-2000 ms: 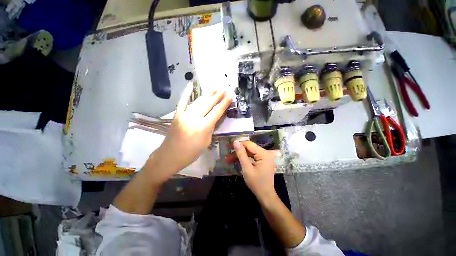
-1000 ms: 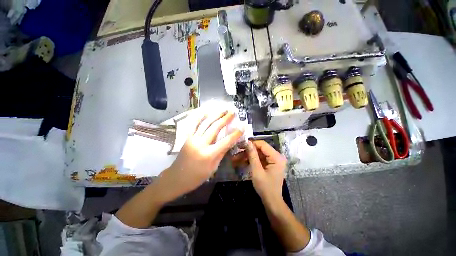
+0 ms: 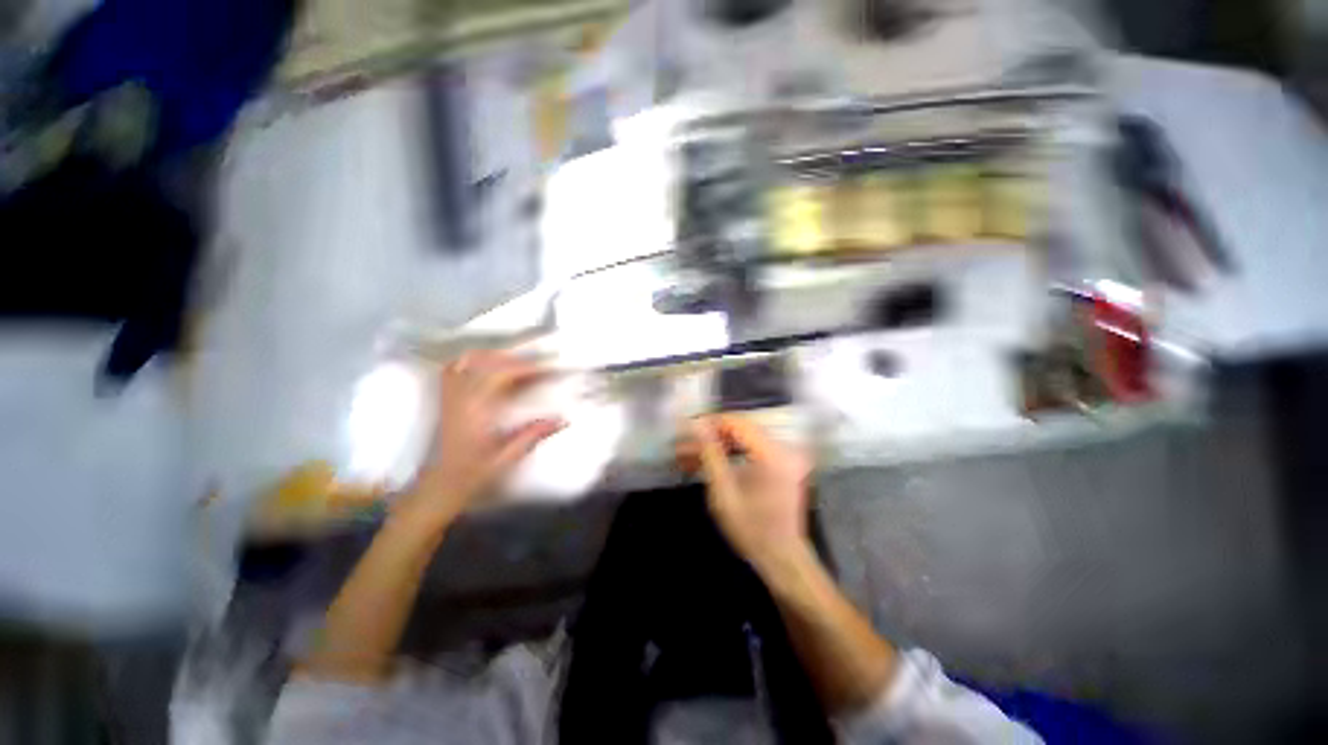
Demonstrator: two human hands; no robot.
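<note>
The head view is strongly blurred. My left hand [image 3: 484,425] is over the white cut fabric pieces [image 3: 572,444] at the table's front left; its fingers are apart and whether it grips a piece cannot be told. My right hand [image 3: 755,469] is at the table's front edge, thumb and fingertips together; whether they hold anything is too blurred to tell. A bright white fabric piece [image 3: 612,313] lies at the needle area of the overlock machine [image 3: 874,124], with more white behind it. Another stack of pieces [image 3: 388,415] lies left of my left hand.
A dark lamp [image 3: 446,160] hangs over the table's left part. Four cream tension dials [image 3: 874,216] are on the machine. Red-handled scissors [image 3: 1119,344] and pliers [image 3: 1177,204] lie at the right. White fabric [image 3: 88,466] is at the far left.
My left hand has moved left, away from the needle area to the cut pieces. My right hand has shifted slightly left. The whole view has become blurred and shifted.
</note>
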